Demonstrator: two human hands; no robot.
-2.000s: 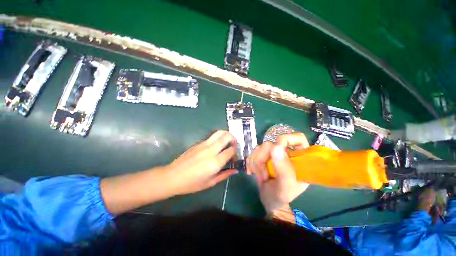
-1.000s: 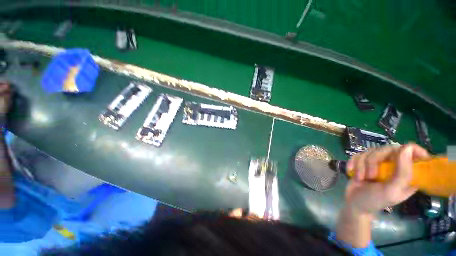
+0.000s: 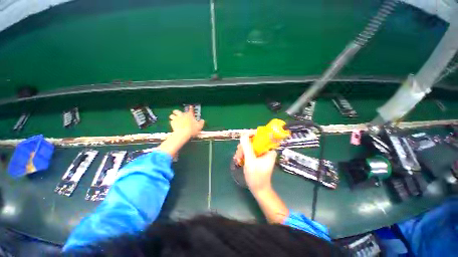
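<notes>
My left hand (image 3: pixel 186 124) reaches over the pale edge strip, its fingers over a phone unit (image 3: pixel 193 108) on the green belt. The hand covers the unit's lower part, so I cannot tell whether it grips it. My right hand (image 3: pixel 258 168) is closed around the orange-yellow electric screwdriver (image 3: pixel 268 136). The screwdriver's tip is hidden. A round screw dish (image 3: pixel 238 173) shows partly beside and behind this hand. To its right, a phone unit (image 3: pixel 309 166) lies flat, near other units (image 3: pixel 303 136) at the edge strip.
Phone units (image 3: pixel 76 172) lie at left, one partly under my left sleeve. A blue bin (image 3: pixel 31 156) stands far left. More units (image 3: pixel 143 116) lie on the belt. A coil spring (image 3: pixel 375 22) and white post (image 3: pixel 409 100) rise at right. A black cable (image 3: pixel 317 193) crosses the bench.
My left hand, mostly out of view a second ago, now reaches over the belt. The screwdriver has swung from pointing right to slanting upward. The view has shifted, and a unit now lies right of the dish.
</notes>
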